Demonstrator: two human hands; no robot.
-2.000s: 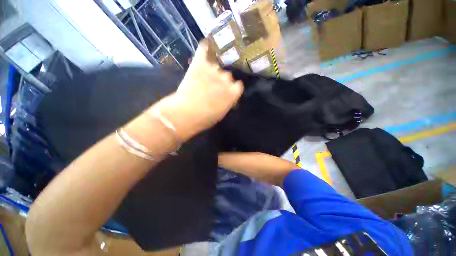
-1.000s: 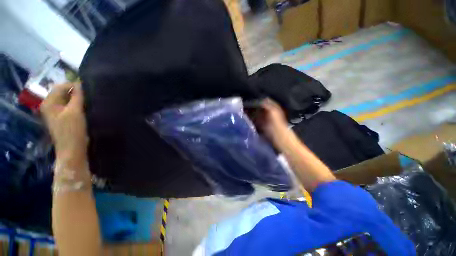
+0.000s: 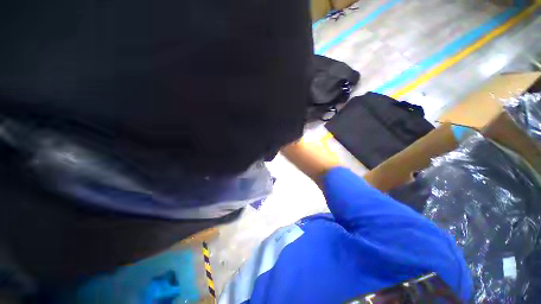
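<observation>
A large black garment cover [image 3: 160,65] is held up close to the camera and fills the upper left. A purple-blue garment in shiny clear film [image 3: 178,193] lies lengthwise against its lower part, with black fabric also below it. My right hand [image 3: 295,151] is at the cover's lower right edge; its fingers are hidden by the black fabric, so its grip cannot be seen. My left hand is not in view.
A black folded cover [image 3: 379,127] and a black bundle [image 3: 332,83] with metal hooks lie on the grey floor ahead. An open carton [image 3: 409,154] at right holds film-wrapped dark garments [image 3: 474,208]. Yellow-black tape [image 3: 208,270] and a light blue surface [image 3: 139,279] are below.
The black cover has come closer and now covers much of the left side. The filmed garment has moved left against it. My left hand has gone out of sight, and my right fingers are now hidden.
</observation>
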